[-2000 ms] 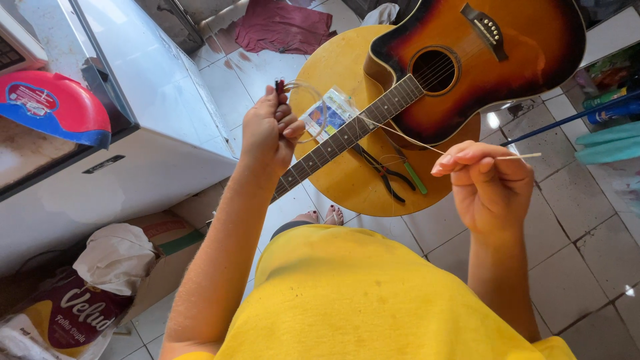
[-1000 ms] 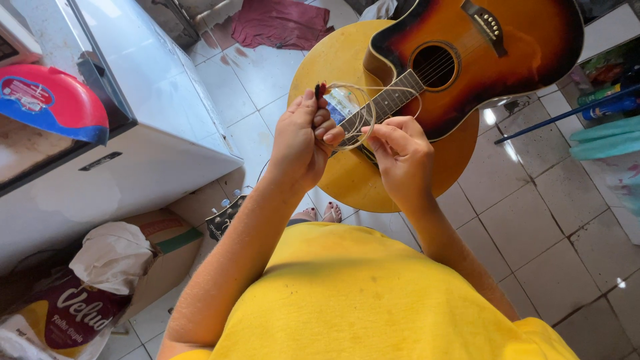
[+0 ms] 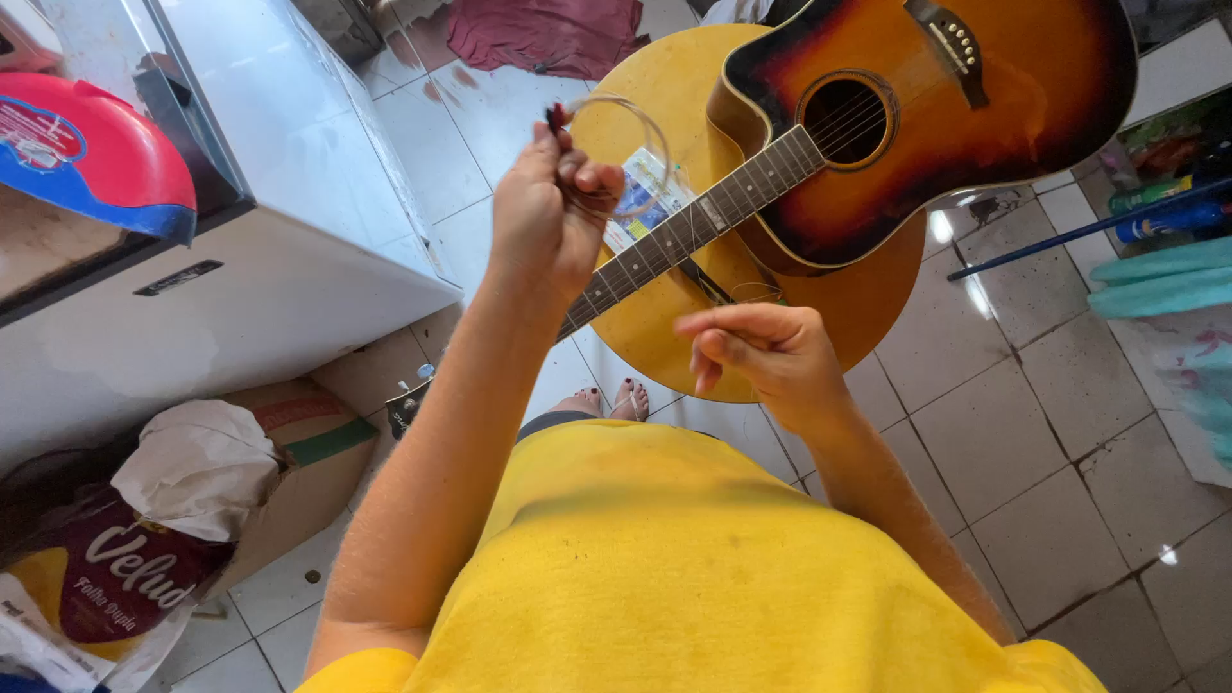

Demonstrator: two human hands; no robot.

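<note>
My left hand [image 3: 558, 207] grips a coiled pale cord [image 3: 647, 120] with a dark red and black end piece, raised near the round wooden table [image 3: 664, 77]. Lower right, my right hand [image 3: 760, 351] is blurred, its fingers bent; whether a strand lies between them I cannot tell. A sunburst acoustic guitar [image 3: 1020, 125] rests on the table, its neck passing behind my left hand and forearm. Beneath the neck lie a printed packet [image 3: 643, 197] and black-handled pliers [image 3: 705, 284], partly hidden by the neck. A thin loop of wire shows beside the pliers.
A white appliance [image 3: 318, 231] stands at the left with a red and blue plastic item [image 3: 106, 154] on it. Below are a cardboard box [image 3: 308, 452] and a printed package [image 3: 125, 577]. A maroon cloth [image 3: 544, 34] lies on the tiles. A blue pole [image 3: 1078, 231] is at the right.
My right hand was out right pulling a strand, came in beside my left hand, and is now apart from it, lower right. My left hand keeps the coil.
</note>
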